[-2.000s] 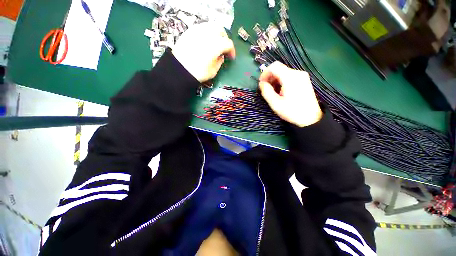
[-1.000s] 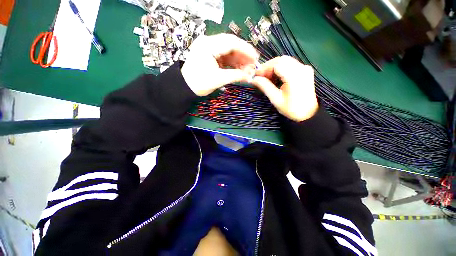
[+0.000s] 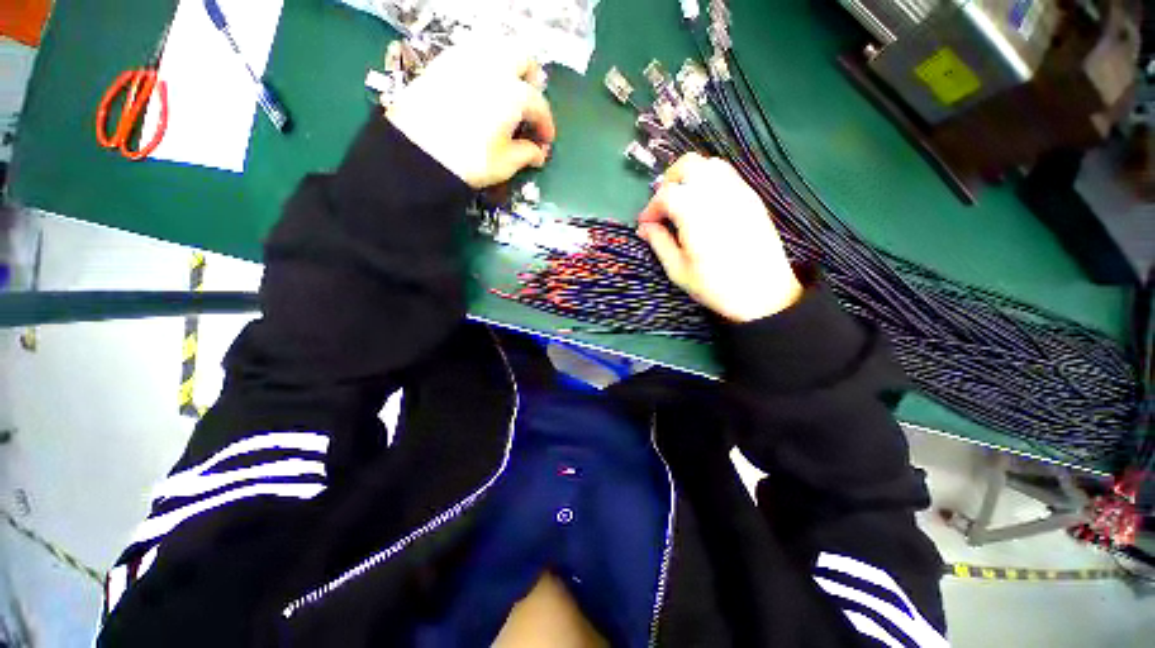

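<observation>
My left hand [image 3: 475, 120] is over the near side of the pile of silver-and-white connector shells [image 3: 395, 63]. Its fingers are curled, and whether they hold a shell is hidden. A few loose shells [image 3: 513, 218] lie below it. My right hand [image 3: 725, 241] is over the black cables, thumb and fingertips close together by the upper edge of the red-tipped cable ends [image 3: 576, 268]. Whether it grips a cable cannot be told. Black cables fitted with silver connectors [image 3: 671, 104] lie just above my right hand.
Orange-handled scissors [image 3: 132, 114] and a pen [image 3: 247, 63] lie with white paper [image 3: 209, 120] at left. A clear bag [image 3: 557, 28] is behind the pile. A grey machine [image 3: 950, 57] stands upper right. The cable bundle [image 3: 1001, 348] runs to the right along the green bench [image 3: 329, 158].
My hands were fingertip to fingertip one second ago and are now apart. My left hand has moved left over the pile, and my right hand has stayed by the cables, slightly lower.
</observation>
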